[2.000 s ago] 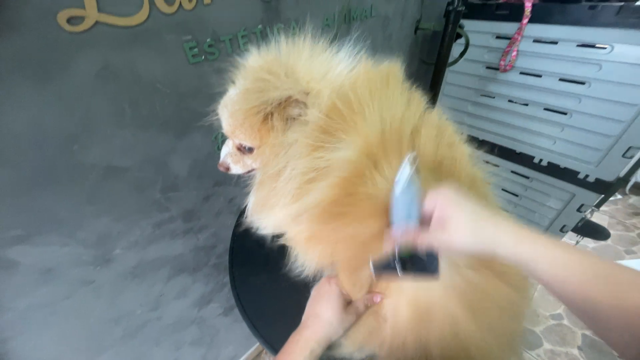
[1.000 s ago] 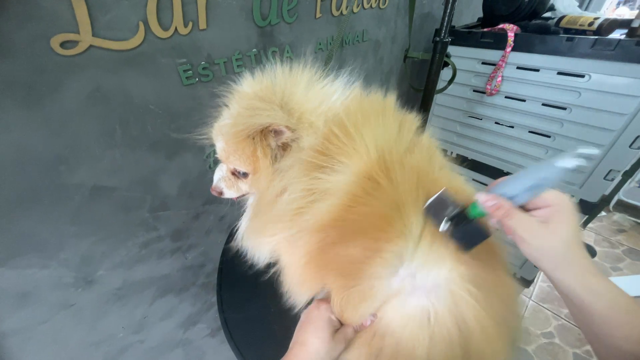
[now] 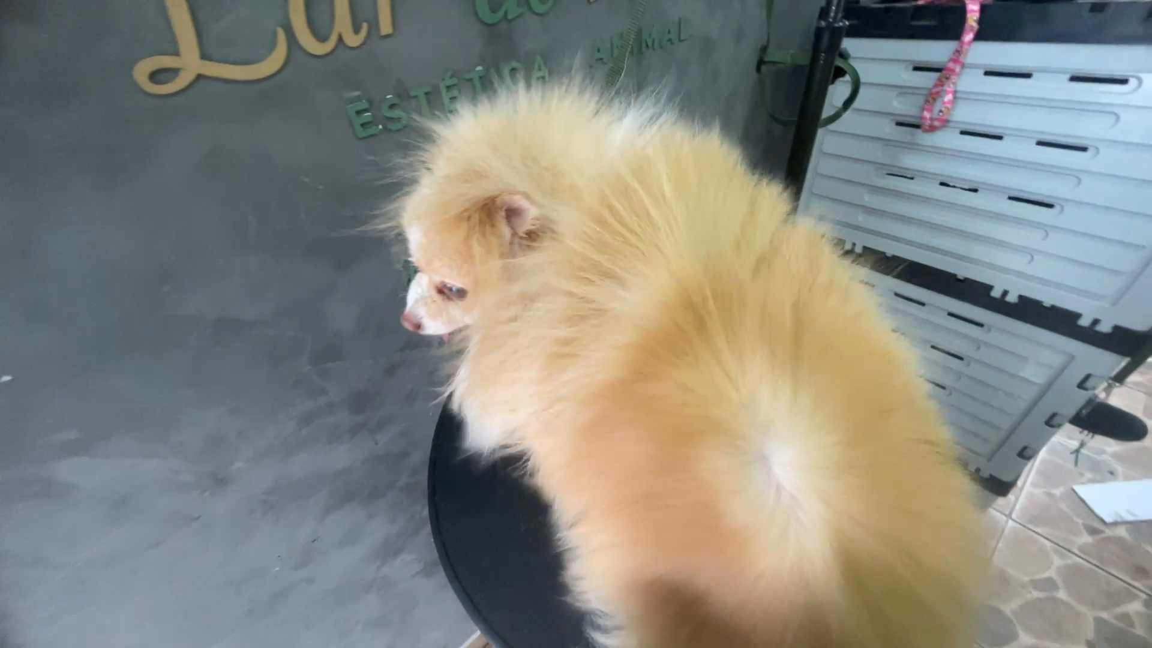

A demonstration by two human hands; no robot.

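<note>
A fluffy cream-and-orange dog, resembling a Pomeranian (image 3: 702, 360), is on a round black table (image 3: 504, 549), its back toward me and its head turned left. Its fur stands out over the back, and a pale parting shows near the rump. Neither my left hand nor my right hand is in the frame. The slicker brush seen earlier is out of view too, so what each hand holds or touches is hidden.
Behind the dog is a dark grey wall (image 3: 198, 360) with raised lettering. At the right stand grey plastic crates (image 3: 981, 171), a pink patterned strap (image 3: 952, 72) hanging over them, beside a black upright pole (image 3: 814, 99). A white sheet (image 3: 1116, 500) lies on the stone-patterned floor (image 3: 1035, 576).
Both hands and the brush have left the view. One second ago the left hand was at the dog's lower side and the right hand held the brush by its back.
</note>
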